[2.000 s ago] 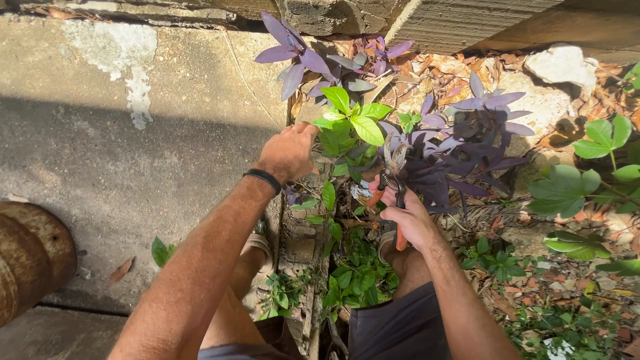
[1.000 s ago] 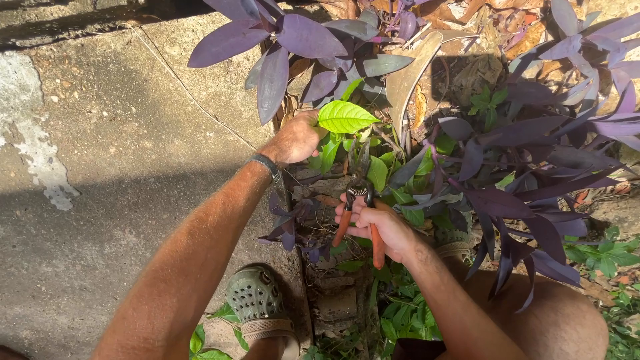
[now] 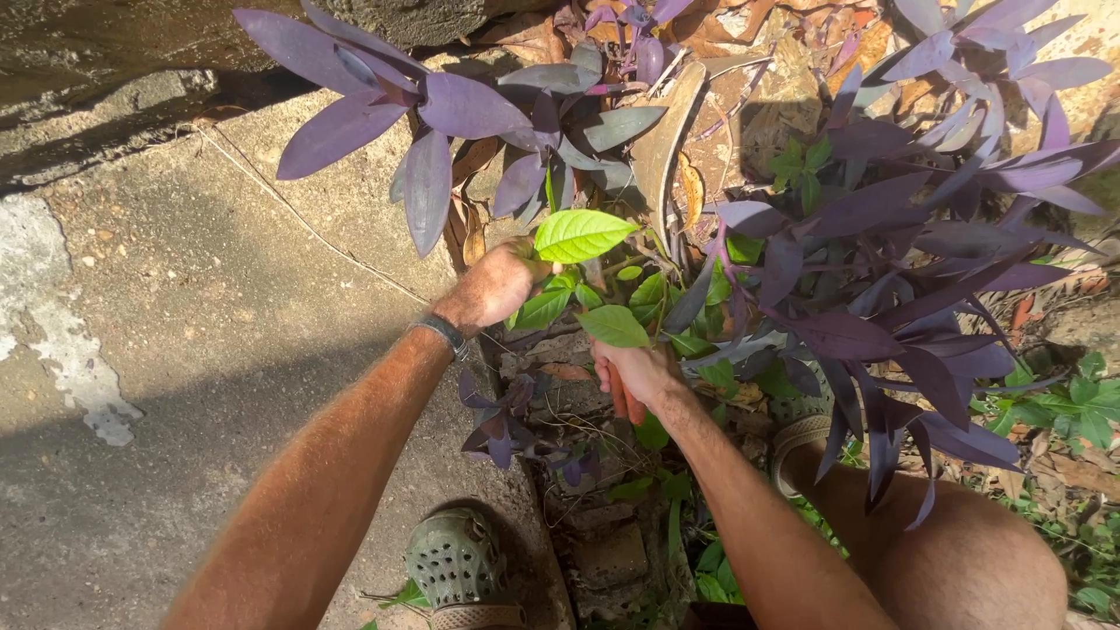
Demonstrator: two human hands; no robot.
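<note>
My left hand (image 3: 500, 284) is closed around the stem of a green-leaved plant (image 3: 584, 236), one bright leaf lying over its fingertips; the stem inside the fist is hidden. Close by on the right, my right hand (image 3: 637, 372) grips hand pruners with orange handles (image 3: 626, 398). A green leaf (image 3: 614, 326) and other foliage hide the blades, so whether they touch a stem cannot be seen. Purple-leaved plants stand behind my left hand (image 3: 429, 109) and to the right of my right hand (image 3: 840, 324).
A concrete slab (image 3: 219, 289) spreads at the left. Its edge runs beside a strip of soil and bricks (image 3: 610, 553). My green clog (image 3: 455, 556) rests on the slab. A stone ledge (image 3: 411, 17) and dry leaves (image 3: 691, 188) lie at the back.
The view has moved closer. The pruners' blades, visible a second ago, are now behind leaves, and my right hand has turned over the handles. My left hand stays by the green plant.
</note>
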